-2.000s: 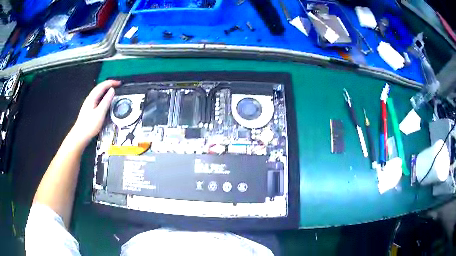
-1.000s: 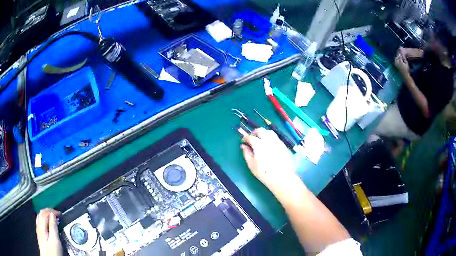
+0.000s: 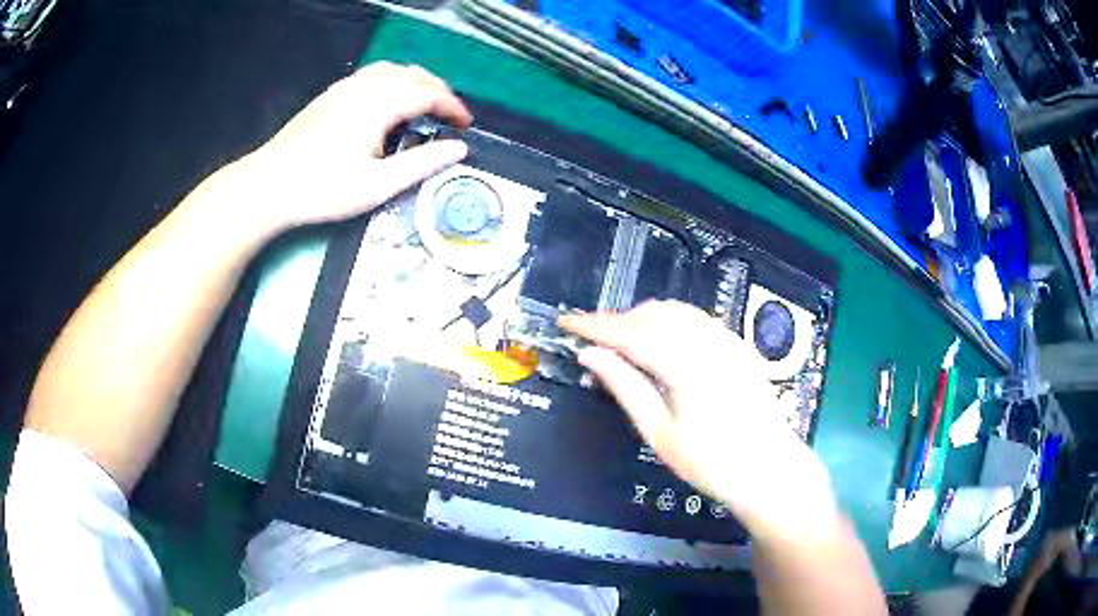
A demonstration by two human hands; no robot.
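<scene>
The open laptop [image 3: 722,551] lies at a slant on a black mat, its inside facing up. Its black battery [image 3: 554,445] with white print fills the near part. A round fan [image 3: 465,209] is at the upper left and another fan [image 3: 775,327] at the right. My left hand [image 3: 361,144] grips the laptop's upper left corner, thumb on top. My right hand [image 3: 674,379] is over the middle of the board, fingertips together beside the orange ribbon cable [image 3: 500,362]. Blur and the fingers hide whether they pinch a small part.
At the right lie a short dark item [image 3: 885,395], a red stick [image 3: 939,403] and a white cloth or paper [image 3: 915,515]. A blue-matted shelf [image 3: 771,84] with small parts and a blue tray [image 3: 756,34] runs along the far side. A person's arm [image 3: 1050,560] shows at the lower right edge.
My right hand has come from the tools at the right onto the board beside the ribbon cable. The view has turned, and my left hand stays at the laptop's upper left corner.
</scene>
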